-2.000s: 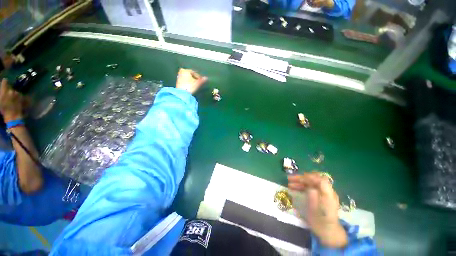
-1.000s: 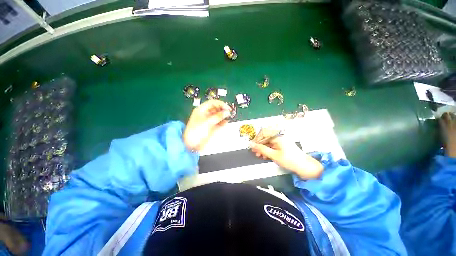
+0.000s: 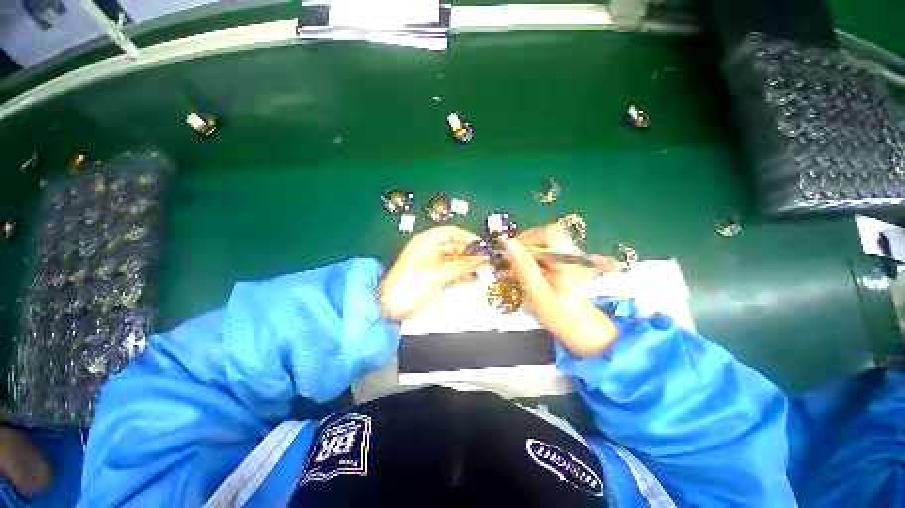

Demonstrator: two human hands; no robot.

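My left hand [image 3: 434, 272] is above the white work pad [image 3: 650, 288] and pinches a small dark module [image 3: 480, 248] between its fingertips. My right hand [image 3: 558, 290] meets it from the right and holds slim tweezers [image 3: 571, 259], whose shaft points out to the right. The tweezers' tip is hidden at the fingers. A pile of small gold parts [image 3: 506, 295] lies on the pad just below the fingertips. A module with a white tab [image 3: 500, 224] lies on the green surface just beyond my hands, with two more modules [image 3: 440, 207] to its left.
A clear blister tray [image 3: 94, 288] lies at left. Stacked blister trays [image 3: 834, 129] stand at upper right. Loose modules [image 3: 459, 127] lie farther back on the green surface, and curved gold pieces [image 3: 573, 227] lie near the pad. Papers [image 3: 372, 18] rest on the far rail. Another person's hand [image 3: 22, 462] shows at lower left.
My left hand came back from the far left to the pad. My right hand now holds tweezers, and both hands have closed together around the small module. The camera view has turned.
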